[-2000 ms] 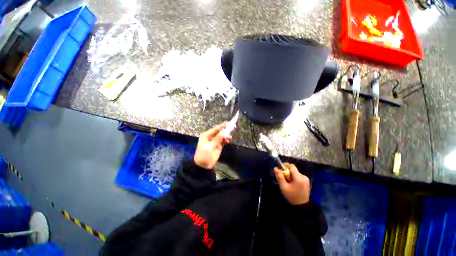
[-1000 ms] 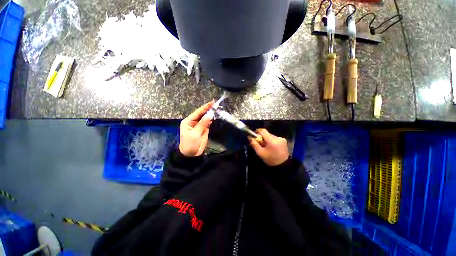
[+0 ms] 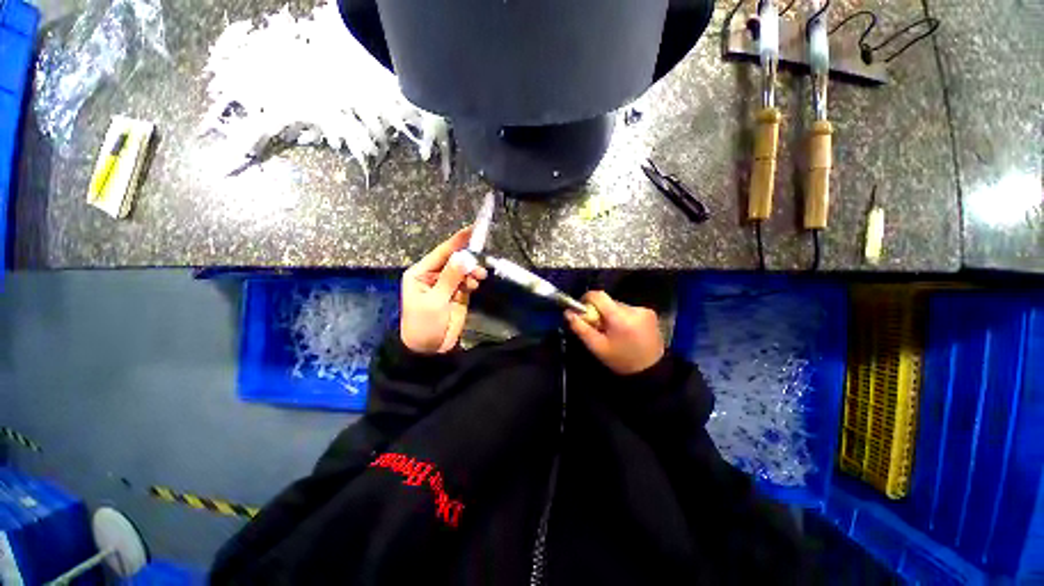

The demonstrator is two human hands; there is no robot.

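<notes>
My left hand (image 3: 437, 300) pinches a small white slender part (image 3: 482, 224) by its lower end, its tip pointing up in front of the dark device. My right hand (image 3: 618, 332) is closed around the yellowish handle of a trimming tool (image 3: 529, 280) with a pale wrapped shaft. The tool's tip points up and left and meets or nearly meets the lower end of the part at my left fingertips; contact cannot be told. Both hands are just off the bench's front edge.
Dark cylinder device (image 3: 527, 63) at the bench's top middle. White heap (image 3: 309, 86) left of it. Black nippers (image 3: 675, 190), two wood-handled irons (image 3: 764, 166) and a small pick (image 3: 874, 232) at right. Yellow blade on a pale pad (image 3: 120, 169) far left. Blue bins (image 3: 248, 343) below the edge.
The view has moved closer over the bench. My right hand has brought the tool's tip left to the part. The part now points more upright.
</notes>
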